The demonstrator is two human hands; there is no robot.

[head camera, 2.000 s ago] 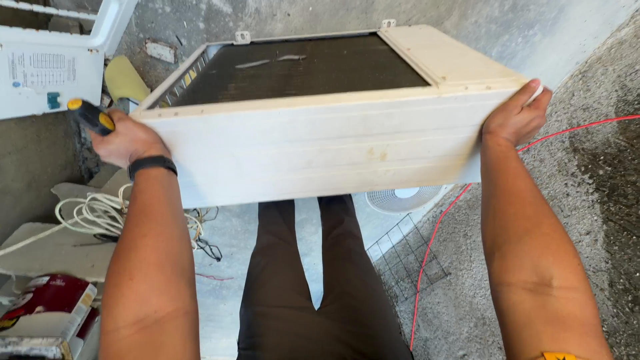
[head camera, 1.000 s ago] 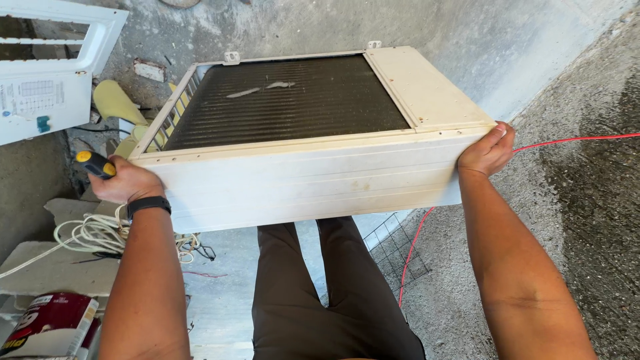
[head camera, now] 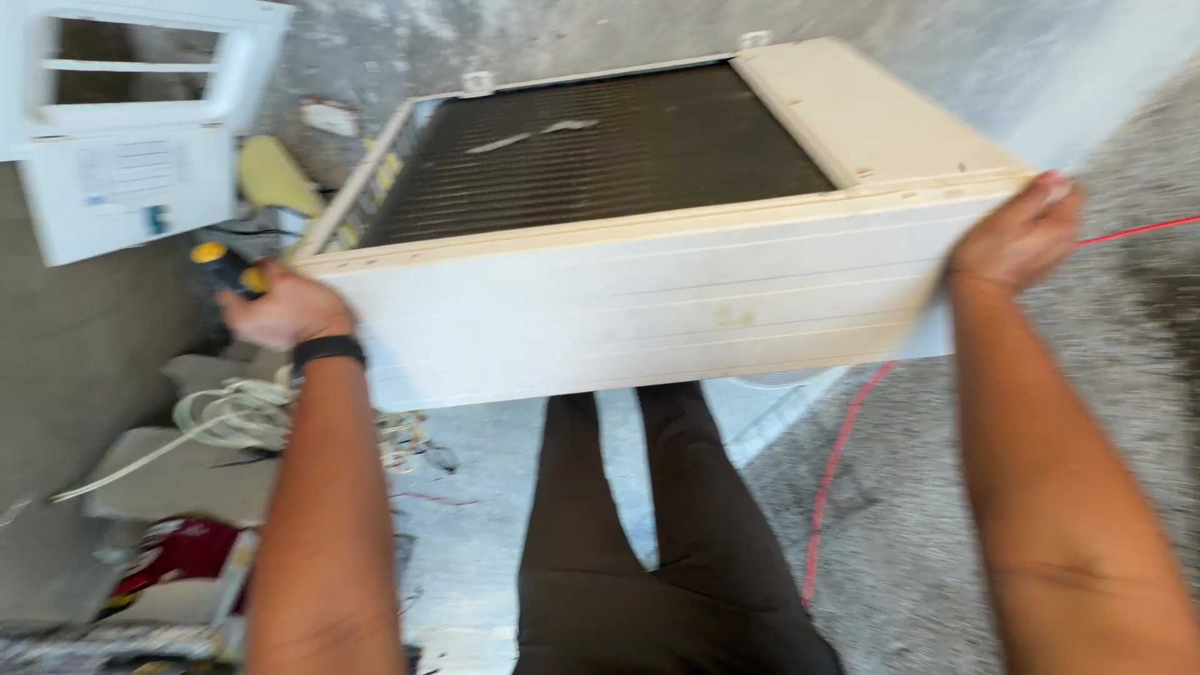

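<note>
A white air-conditioner housing (head camera: 647, 291) with a dark finned coil (head camera: 600, 150) on its upper face is held up in front of my legs. My left hand (head camera: 291, 305) grips its near left corner and also holds a tool by its black and yellow handle (head camera: 225, 269); the tool's working end is hidden. A dark band is on that wrist. At the near right corner, my right hand (head camera: 1017, 234) is closed around the edge, fingers partly out of sight. The coil bears two pale strips (head camera: 530, 136).
A white plastic frame and panel (head camera: 127, 187) stand at the upper left, near a yellow roll (head camera: 279, 178). Coiled white cable (head camera: 234, 414) and a dark red package (head camera: 178, 562) lie at the left. A red hose or cord (head camera: 825, 487) crosses the rough ground at the right.
Both hands keep their hold on the housing throughout. Its tilt in view has changed slightly since a second ago, with the right end now higher.
</note>
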